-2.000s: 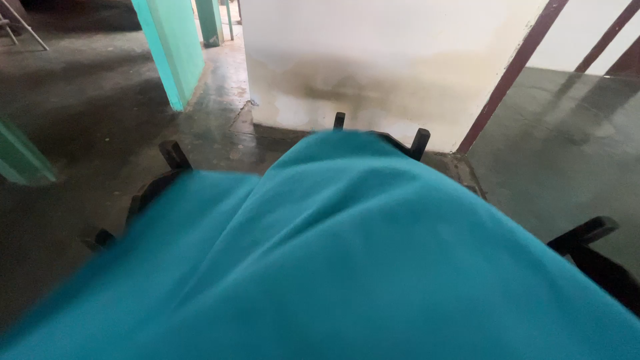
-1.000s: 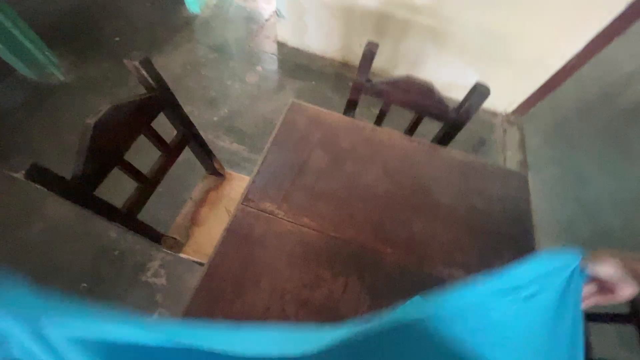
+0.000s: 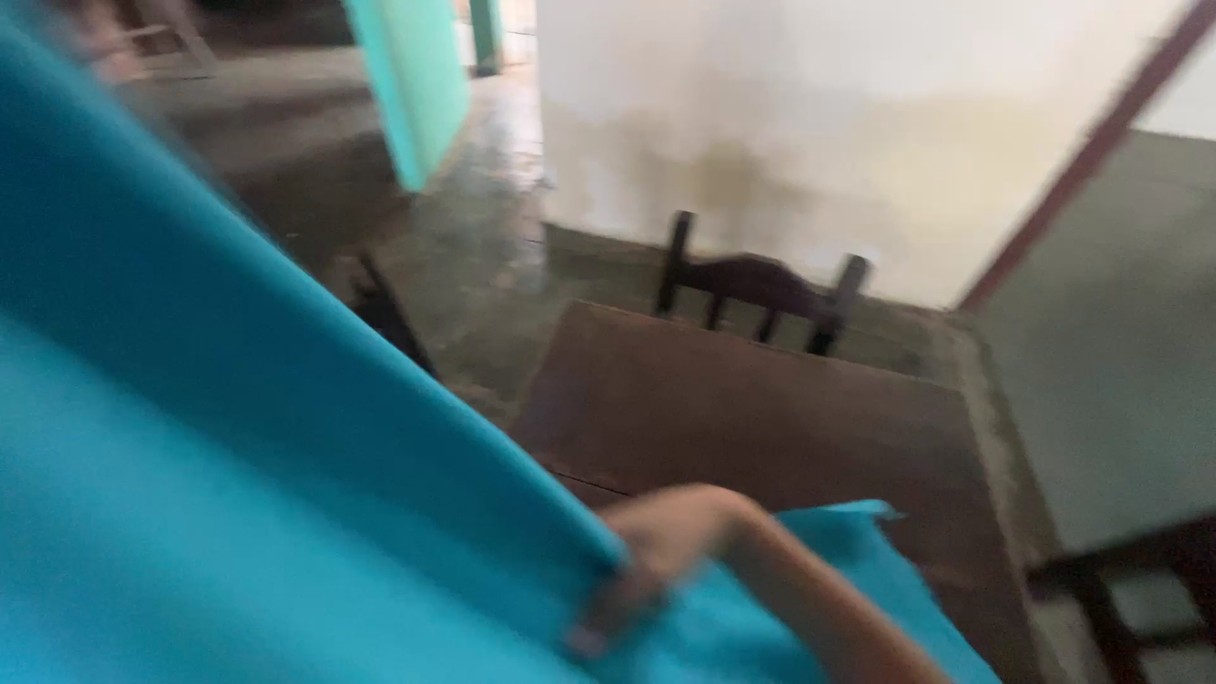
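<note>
A large blue cloth [image 3: 285, 456] stretches from the upper left down to the bottom centre, over the near part of a dark wooden table [image 3: 760, 418]. My right hand [image 3: 655, 551], blurred, grips the cloth's edge above the near part of the table. At the upper left, my left hand [image 3: 109, 47] shows as a blur beside the raised part of the cloth; it seems to hold that edge up, with the fingers too blurred to make out. A loose corner of cloth lies on the tabletop to the right of my right hand.
A dark wooden chair [image 3: 750, 280] stands at the table's far side. Another chair [image 3: 1130, 589] is at the lower right, and part of one [image 3: 394, 313] shows behind the cloth. Beyond are a stained pale wall [image 3: 760, 142] and a turquoise pillar [image 3: 413, 85].
The cloth, low across the bottom of the view a second ago, is now raised high on the left. My right hand has moved inward from the right edge with the cloth.
</note>
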